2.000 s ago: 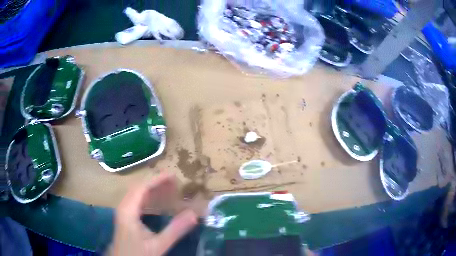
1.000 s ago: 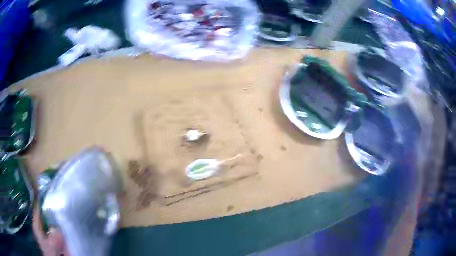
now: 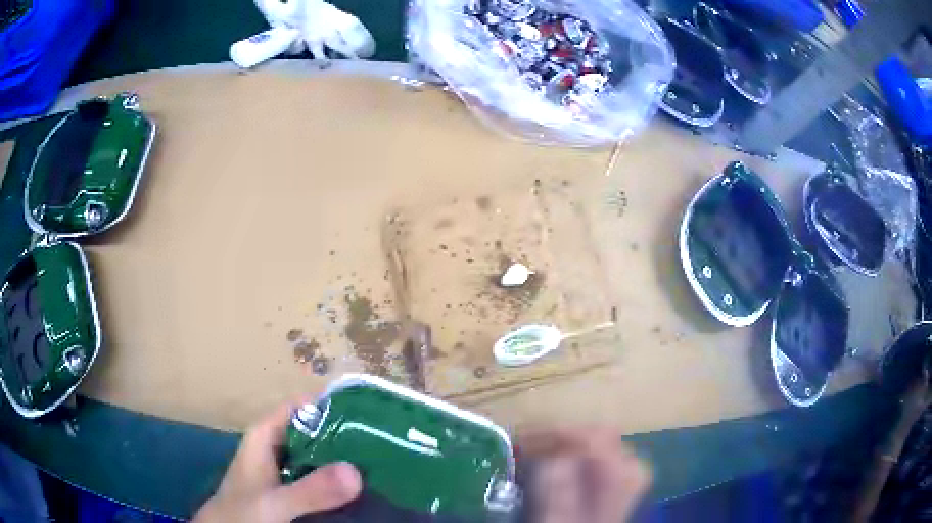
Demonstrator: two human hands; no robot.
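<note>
A glossy green housing with a silver rim (image 3: 409, 455) is tilted at the near edge of the bench, cut off below. Silver lamp pieces show at its left and right corners. My left hand (image 3: 276, 485) grips its left side, thumb on the green face. My right hand (image 3: 588, 475) is blurred beside its right corner; whether it touches or holds anything is unclear. A white oval glue dish (image 3: 526, 345) with a thin stick across its edge lies on the stained cardboard pad (image 3: 460, 230). A small white lump (image 3: 516, 275) sits beyond the dish.
Two green housings stand at left (image 3: 112, 169). Several dark, silver-rimmed housings stand at right (image 3: 736, 245). An open clear bag of silver-red pieces (image 3: 552, 61) and a white glove (image 3: 307, 31) lie at the far edge. A blue bin (image 3: 46, 51) is at far left.
The view swung right and back. The housing standing left of the pad is gone from there. The left hand's silver-grey object seen one second ago has given way to a green housing face, now nearer centre.
</note>
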